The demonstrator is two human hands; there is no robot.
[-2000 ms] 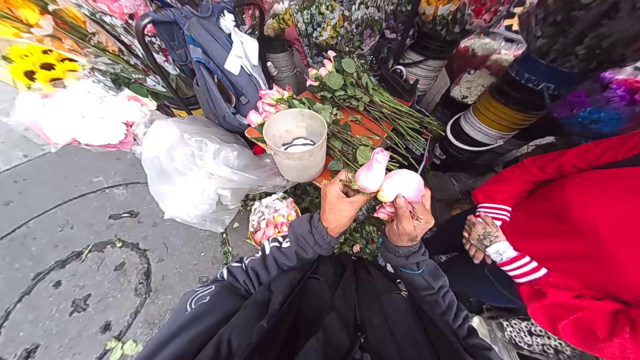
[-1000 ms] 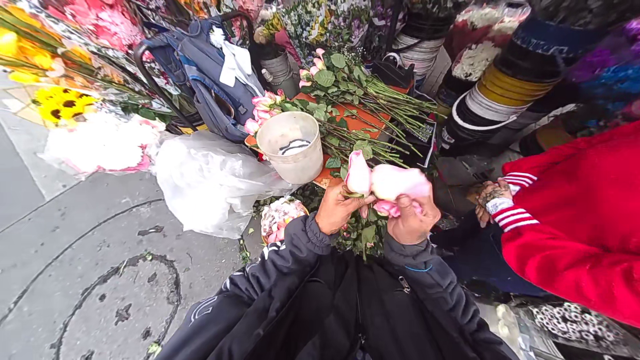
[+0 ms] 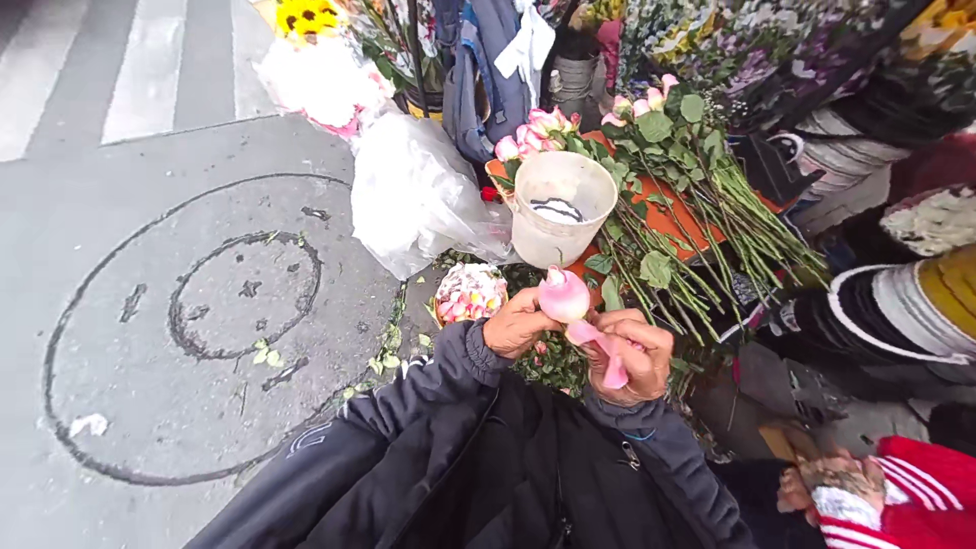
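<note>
My left hand (image 3: 518,326) holds a pink rose (image 3: 564,296) just below its bloom; most of the stem is hidden. My right hand (image 3: 634,357) is closed on loose pink petals (image 3: 597,340) close beside the bloom. Right beyond the hands stands a whitish plastic bucket (image 3: 563,248) with something white and dark inside. Cut long-stemmed roses (image 3: 709,221) lie over an orange surface (image 3: 667,217) to the bucket's right. More pink rose blooms (image 3: 537,133) rest behind it. A container of petals (image 3: 470,294) stands left of my hands.
A clear plastic bag (image 3: 415,198) lies left of the bucket, near a blue-grey backpack (image 3: 488,84). Stacked buckets (image 3: 907,301) stand at right. Another person's hands (image 3: 835,484) and red sleeve show at lower right. Leaves litter the pavement (image 3: 244,404).
My right hand has come away from the large pink bloom seen beside the rose earlier and now has loose petals in it. The view has swung, showing more pavement at left.
</note>
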